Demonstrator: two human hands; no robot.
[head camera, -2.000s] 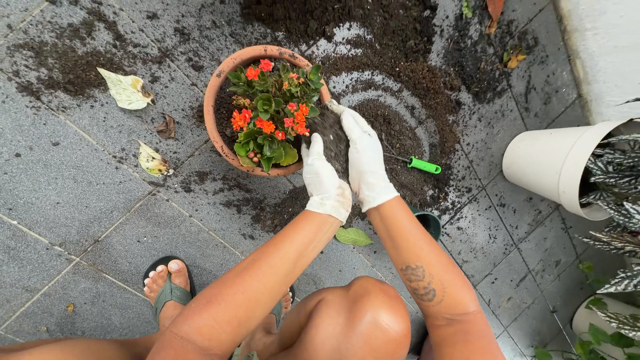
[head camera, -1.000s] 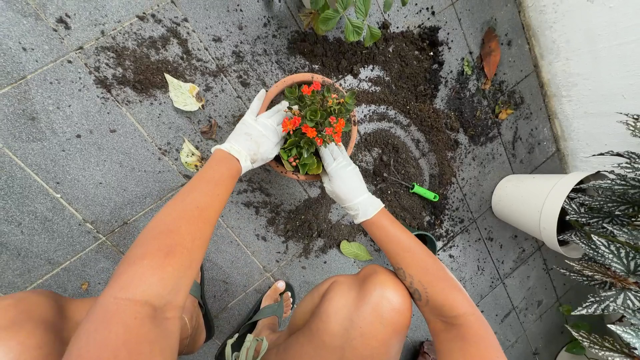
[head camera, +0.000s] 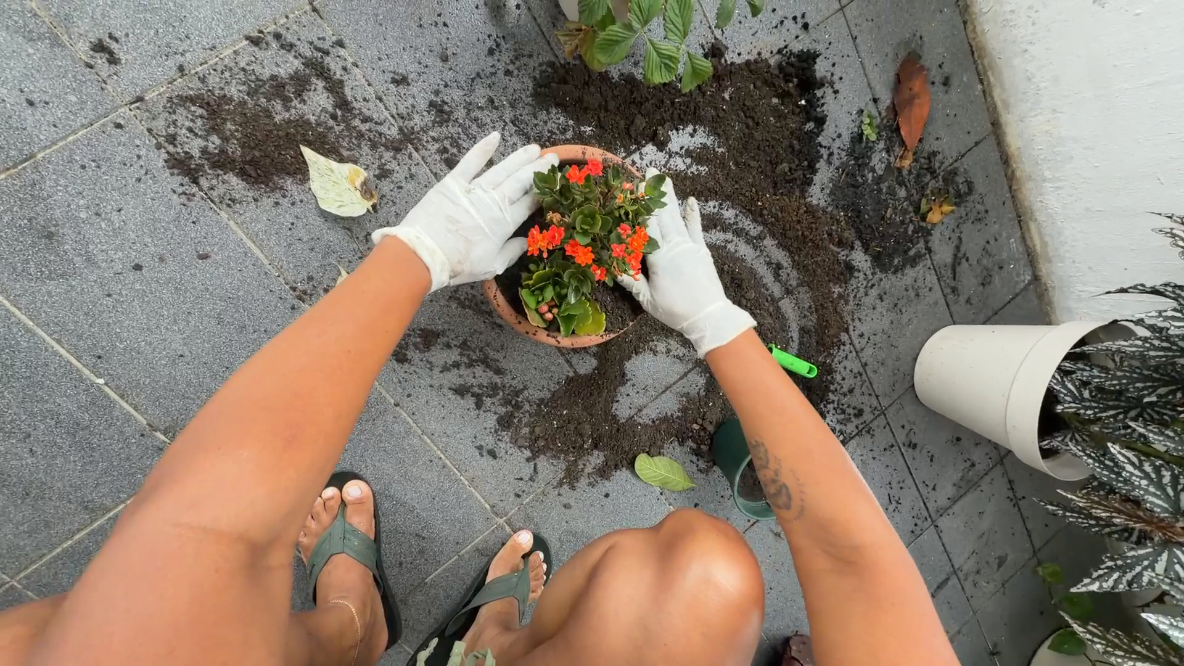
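Note:
A round terracotta pot (head camera: 524, 326) stands on the tiles, holding dark soil and a kalanchoe plant (head camera: 587, 222) with orange-red flowers. Both my hands wear white gloves. My left hand (head camera: 476, 213) lies over the pot's left rim, palm down and fingers spread. At the right rim, my right hand (head camera: 678, 264) rests against the soil and the plant's leaves, its fingers pointing up and apart. Neither hand grips anything. Loose potting soil (head camera: 758, 120) is scattered on the floor around the pot. The green handle of a small tool (head camera: 793, 362) shows beside my right forearm.
A dark green pot (head camera: 737, 462) lies tipped near my right knee. On the right a cream pot (head camera: 990, 379) lies tilted beside patterned foliage (head camera: 1138, 407) and a white wall (head camera: 1101, 139). Leafy stems (head camera: 647, 42) reach in at the top. Dry leaves (head camera: 911, 106) lie about.
Two seconds ago both hands were together at the pot's right side, over the soil; now my left hand is on the left rim. My right hand has moved up slightly along the right side.

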